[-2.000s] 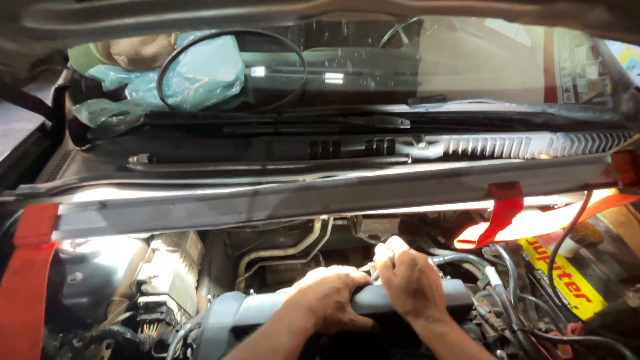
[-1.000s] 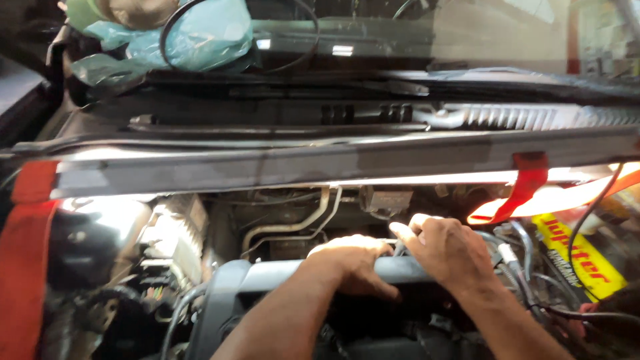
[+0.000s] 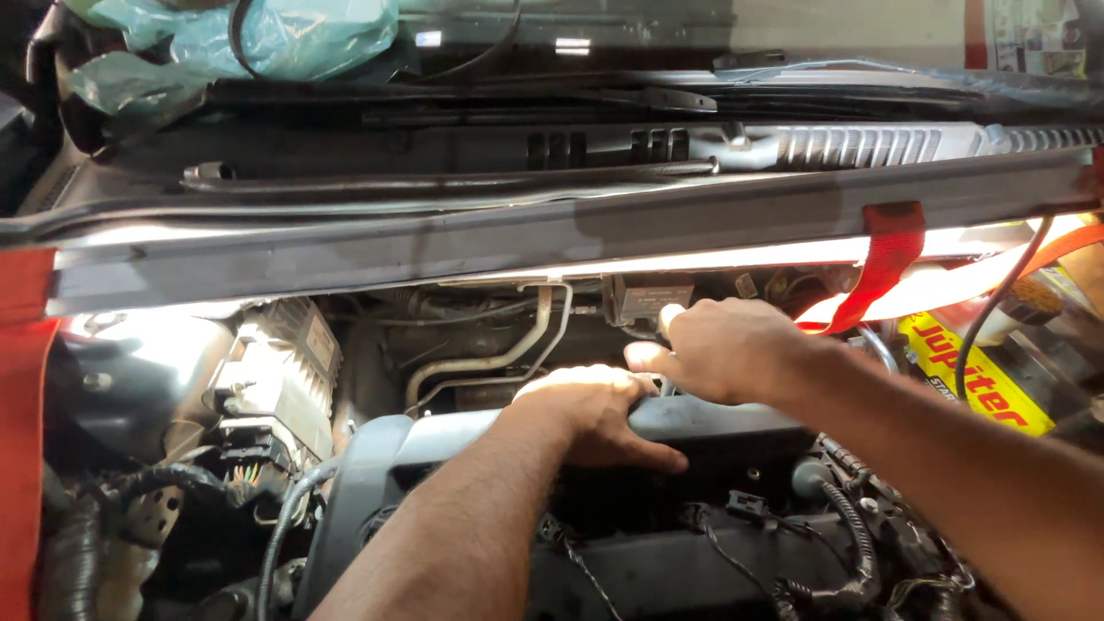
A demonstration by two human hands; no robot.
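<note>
My left hand (image 3: 595,414) lies over the rear edge of a grey plastic engine part (image 3: 448,427), thumb spread toward the front, its fingertips hidden behind the edge. Just right of it, my right hand (image 3: 724,349) is bent with curled fingers above the same edge, close to the left fingertips. A small hose or fitting (image 3: 664,385) shows between the hands; whether either hand grips it cannot be told. Behind them are a metal pipe (image 3: 517,349) and a grey boxed module (image 3: 651,297). Below, wiring connectors (image 3: 746,506) lie on the dark engine top.
A light bar (image 3: 483,237) with red straps (image 3: 893,250) spans the engine bay. A battery with a yellow label (image 3: 975,371) is at right, with a black cable (image 3: 979,319) hanging before it. An electronic module (image 3: 285,371) stands at left. The windshield cowl (image 3: 431,147) lies behind.
Over the last second my right hand has lifted a little from the engine part's edge, and its fingers have shifted. The left hand stays at that edge.
</note>
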